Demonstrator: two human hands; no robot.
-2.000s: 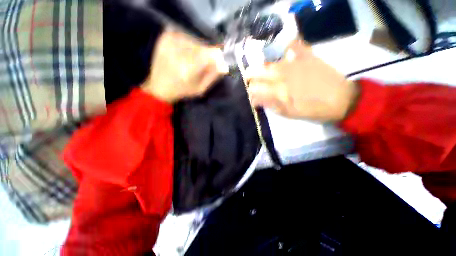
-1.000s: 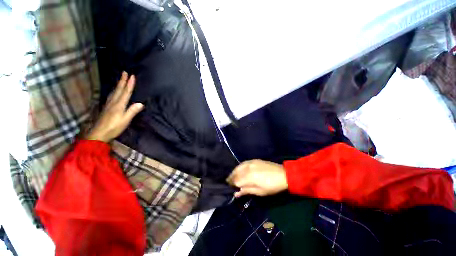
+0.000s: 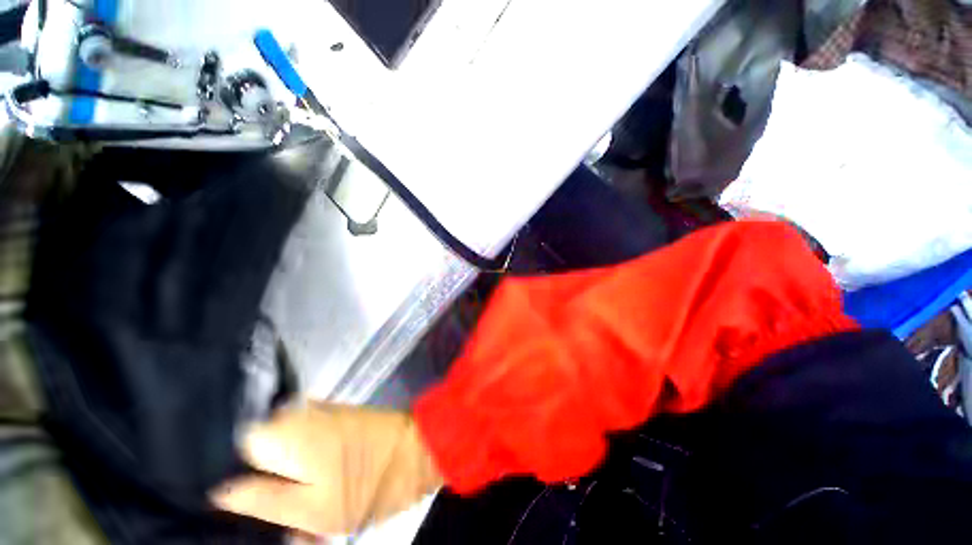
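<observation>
The black lining (image 3: 160, 309) lies bunched and blurred at the left, below the machine head. The plaid cloth (image 3: 27, 458) runs along the left picture edge, also blurred. My right hand (image 3: 336, 463) is at the lining's lower right edge, its fingers pointing left. Its fingertips are blurred, so whether they grip the cloth cannot be told. My left hand is not in view. A thin black zipper strip (image 3: 410, 202) runs from the needle area across the white table to its front edge.
The sewing machine head (image 3: 160, 64) is at upper left, with a small blue piece (image 3: 279, 62) beside it. A dark flat rectangle (image 3: 389, 21) lies at the top. Grey cloth (image 3: 725, 106), white material (image 3: 863, 170) and a blue bin edge (image 3: 917, 303) are at the right.
The view has shifted, bringing the machine head in. My left hand has left the picture. My right hand has moved left, from the lap to the lining's edge. The lining is now bunched farther left.
</observation>
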